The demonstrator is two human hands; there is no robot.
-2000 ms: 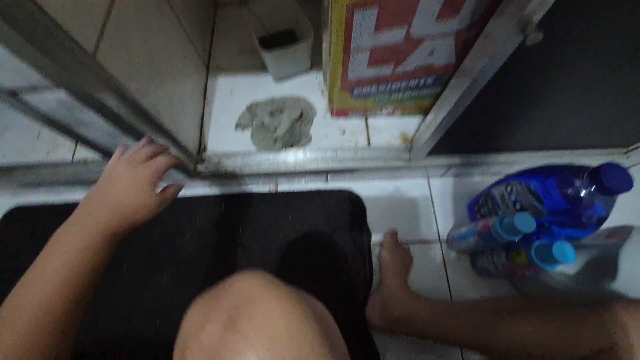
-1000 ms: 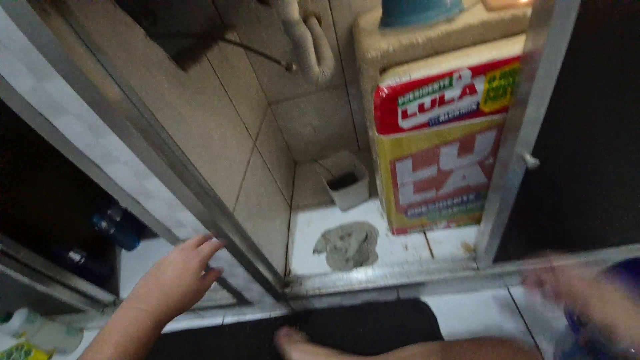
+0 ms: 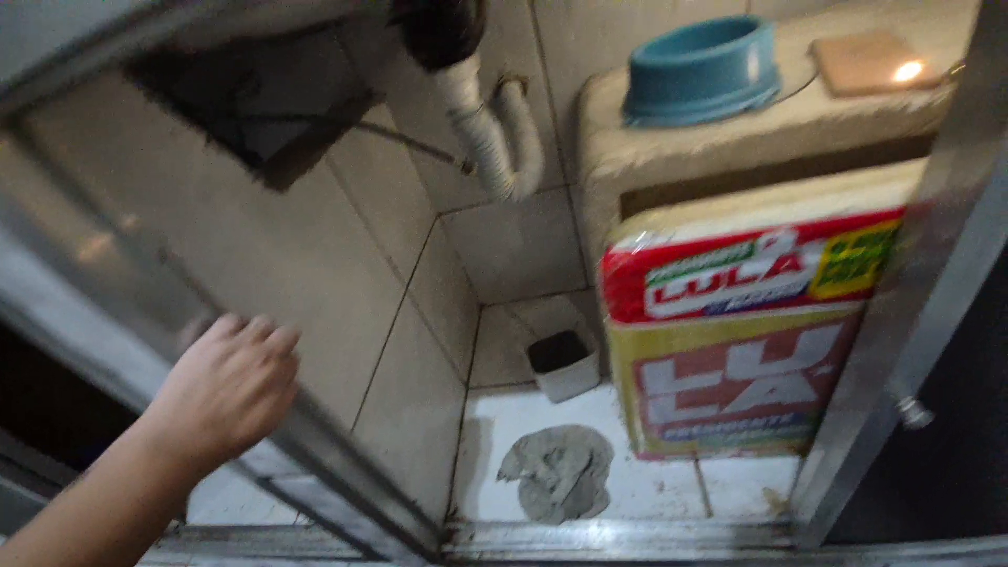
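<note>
My left hand [image 3: 236, 382] rests at the metal frame [image 3: 331, 441] on the left of the cabinet opening, its fingers curled over the edge. Whether it grips the frame firmly cannot be told. My right hand is out of the frame. Inside the opening, a grey crumpled cloth or patch of grey material [image 3: 559, 472] lies on the white tiled floor. Behind it stands a small white container [image 3: 568, 378] with a dark inside. Printed boards [image 3: 732, 378] lean upright at the right, against a rough ledge.
A blue pet bowl [image 3: 701, 75] and a brown tile-like piece [image 3: 870, 63] sit on the ledge [image 3: 630, 150]. A corrugated drain pipe [image 3: 504, 142] and a thin hose hang at the back. A dark door with a small knob [image 3: 913, 413] is at the right.
The view has swung up and closer to the opening. The black mat, the legs and the blue bottles seen earlier are out of view. My left hand's fingers are more curled.
</note>
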